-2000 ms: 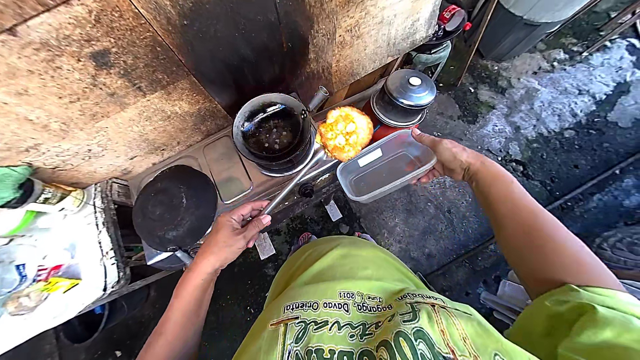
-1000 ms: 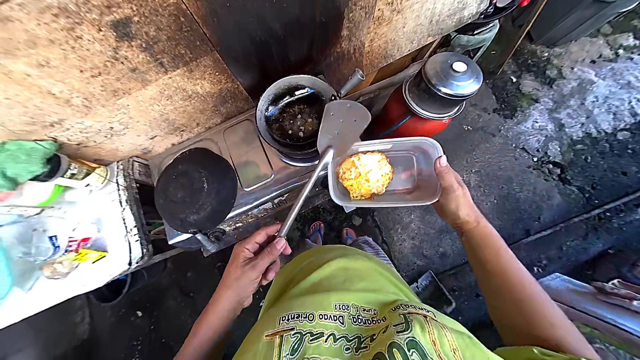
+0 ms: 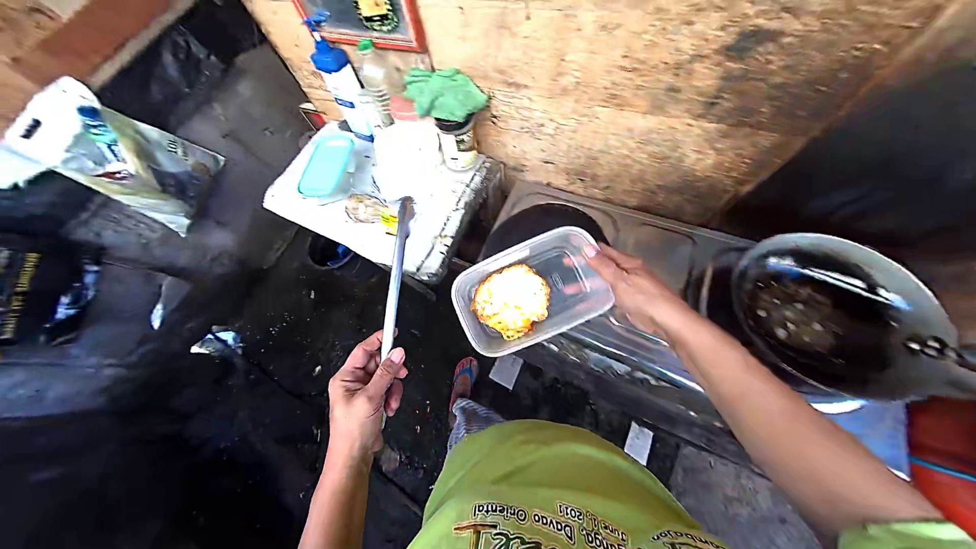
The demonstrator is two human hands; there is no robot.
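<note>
My left hand [image 3: 367, 389] is closed around the long metal handle of a spatula [image 3: 395, 282]; its head, seen nearly edge-on, points up over the white table. My right hand [image 3: 637, 286] grips the right end of a clear plastic container [image 3: 568, 305]. Inside the container, toward its left end, lies a browned fried egg or similar fried piece [image 3: 512, 300]. Behind the container a dark round pan [image 3: 545, 217] is partly hidden. At the right, a wok [image 3: 823, 305] with dark oil and small bubbles sits on the stove.
A metal gas stove [image 3: 648, 221] runs along the plywood wall. The white table [image 3: 305, 217] holds a turquoise-lidded box [image 3: 326, 166], a blue pump bottle [image 3: 339, 84], a clear bottle [image 3: 375, 80] and a jar [image 3: 457, 145] under a green cloth [image 3: 444, 93]. A plastic bag [image 3: 145, 160] is at left.
Two seconds ago the fried piece was on the spatula beside the wok; one second ago it lay in the container. The spatula has moved away from the container. The view has swung left.
</note>
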